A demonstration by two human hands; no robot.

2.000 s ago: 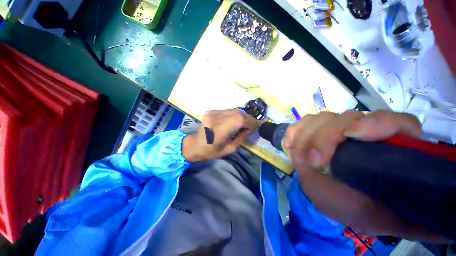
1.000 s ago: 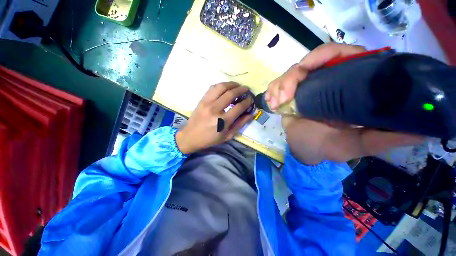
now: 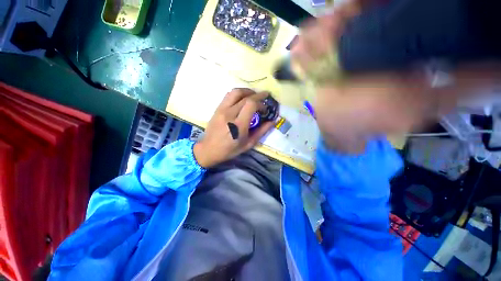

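My left hand [image 3: 229, 129] holds a small round dark watch body [image 3: 267, 110] on the pale yellow work mat [image 3: 192, 82]. A purple-lit round part [image 3: 254, 120] shows between its fingers. A dark patch lies on the back of this hand. My right hand [image 3: 324, 60], blurred, grips the large black electric screwdriver [image 3: 406, 41] above the mat's right side. The driver's dark tip [image 3: 284, 71] is up and away from the watch body. A small piece with an orange strip [image 3: 281, 124] lies beside the watch body.
A tray of silvery screws [image 3: 244, 24] stands at the mat's top. A green parts box [image 3: 125, 13] is upper left. Red foam trays [image 3: 44, 181] are stacked at left. A compartment tray [image 3: 156, 131] sits beside the mat. Black equipment [image 3: 420, 200] is at lower right.
The screwdriver came down to the watch body a second ago, and has now lifted away up and to the right with my right hand. My left hand still holds the watch body.
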